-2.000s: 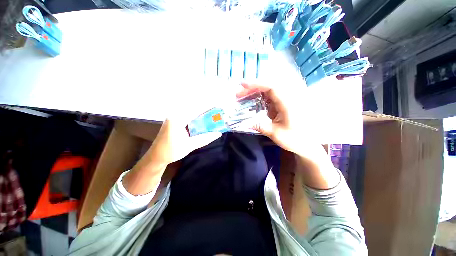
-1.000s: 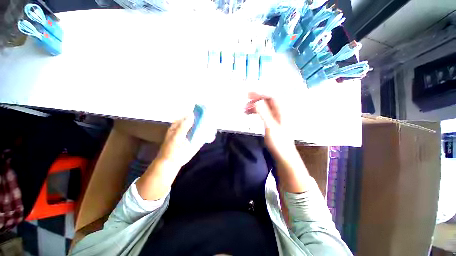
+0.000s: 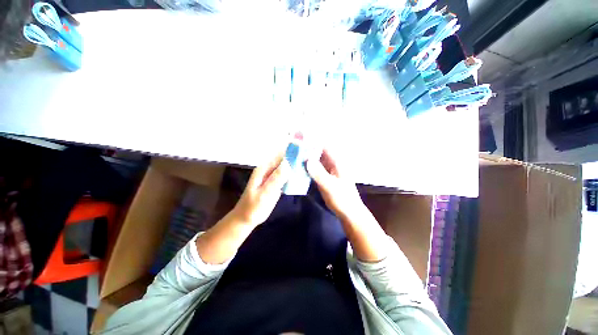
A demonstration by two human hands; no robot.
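A small light blue and white retail box (image 3: 297, 171) is held upright at the table's front edge, between my hands. My left hand (image 3: 265, 186) grips its left side. My right hand (image 3: 329, 180) has its fingers at its right side. Glare hides the box's details and what is inside it. Finished boxes (image 3: 310, 80) lie side by side in a row mid-table, partly washed out. Part-packed boxes with pale cable loops (image 3: 419, 78) stand in a cluster at the table's right end, and a few more (image 3: 62, 49) are at the far left.
A white tabletop (image 3: 157, 98) spans the view. Below it, an open brown carton (image 3: 141, 216) at left holds rows of boxes; another carton (image 3: 524, 242) at right has purplish box ends beside it. An orange stool (image 3: 56, 245) and a person's plaid sleeve (image 3: 13, 245) are at left.
My hands have come together in front of me around the box. One second ago my left hand alone held a box and my right hand was apart from it over the table.
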